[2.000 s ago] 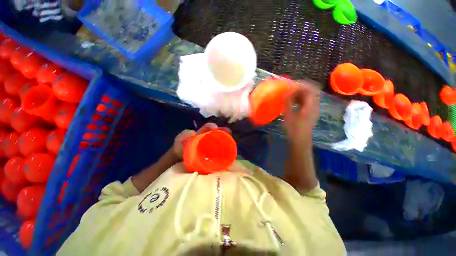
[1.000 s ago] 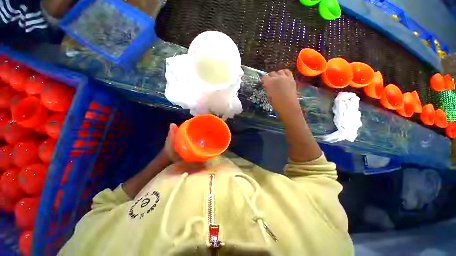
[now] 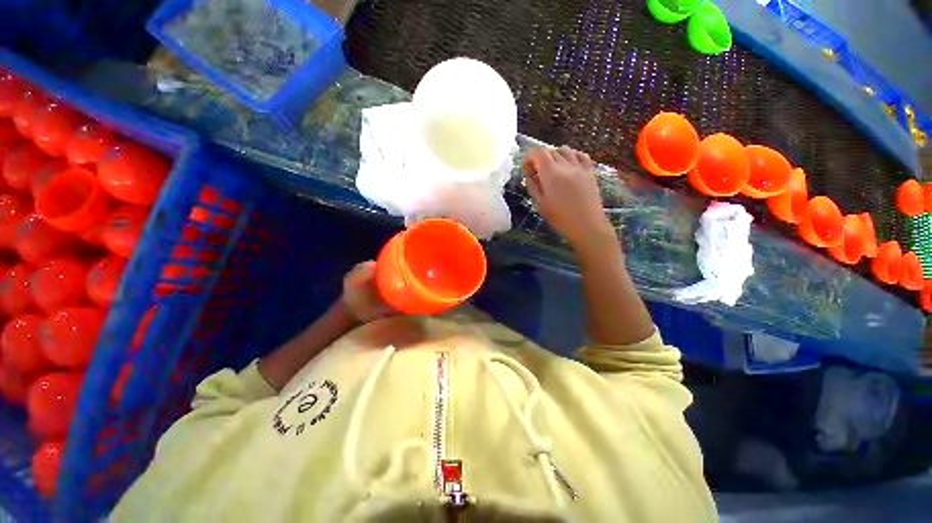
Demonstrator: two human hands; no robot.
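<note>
My left hand holds an orange shell in front of my chest, its open side up and tilted toward me. My right hand rests on the ledge with curled fingers, just right of the white cup, over the place of the small loose parts. The hand hides most of these parts, and I cannot tell if its fingertips hold one. The white cup stands on a crumpled white rag.
A blue crate full of orange shells is at the left. A blue parts tray lies at the upper left. A second white rag is on the ledge. The mesh conveyor carries a row of orange shells and green shells.
My right hand has let go of the orange shell it held two seconds ago and is on the ledge. The row on the conveyor has one more shell at its near end. My left hand still holds its shell.
</note>
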